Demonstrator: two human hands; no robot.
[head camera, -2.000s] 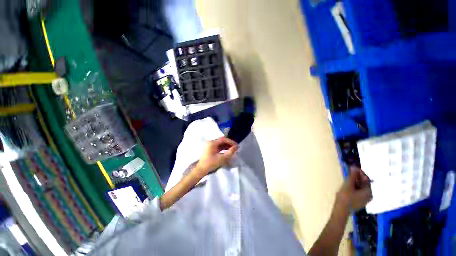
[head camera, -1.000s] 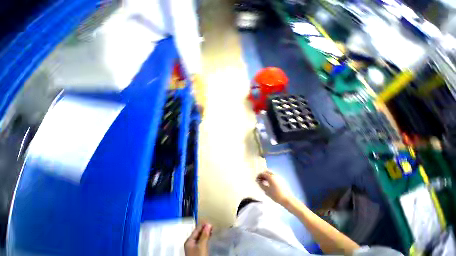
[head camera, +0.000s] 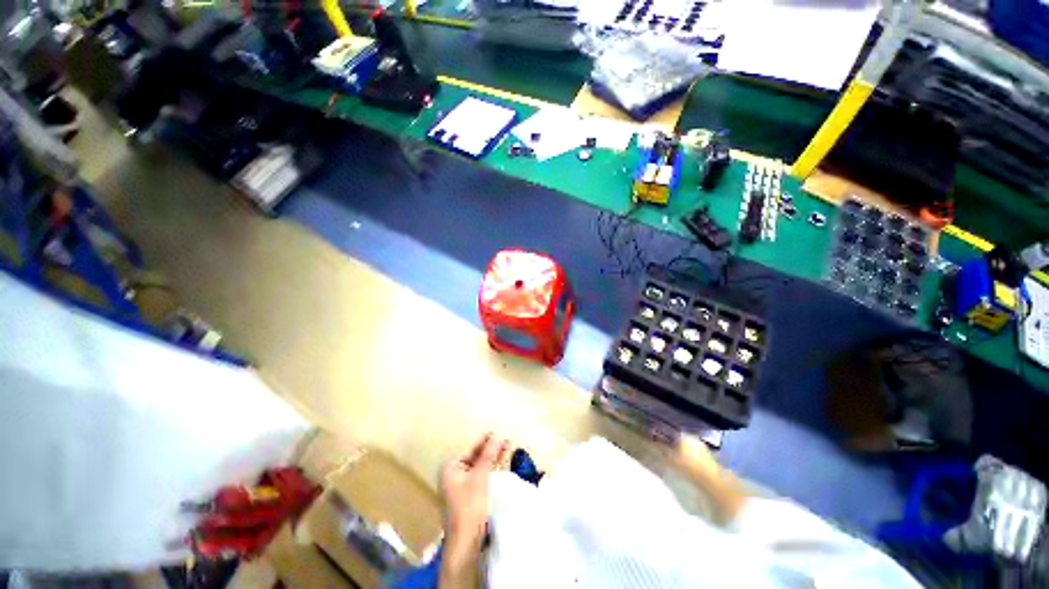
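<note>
A black compartment tray (head camera: 681, 397) with small pale units in its pockets sits atop a stack beside the bench. My right hand (head camera: 697, 458) is blurred at the near edge of this stack; its fingers are not clear, so I cannot tell whether it grips anything. My left hand (head camera: 474, 463) is low in the middle, over the floor, with fingers loosely bent and apart and nothing visible in it.
A red stool (head camera: 523, 301) stands left of the tray stack. The green bench (head camera: 598, 184) runs across behind, with blue-and-yellow boxes, papers and a clear tray. A large white blurred surface (head camera: 115, 437) fills the lower left, near a red item (head camera: 253, 512) and open cardboard boxes (head camera: 385, 495).
The view has swung away from the blue shelving towards the bench. The black tray and red stool are nearer. My right hand has come to the tray stack. The white tray seen earlier by my right hand is not identifiable.
</note>
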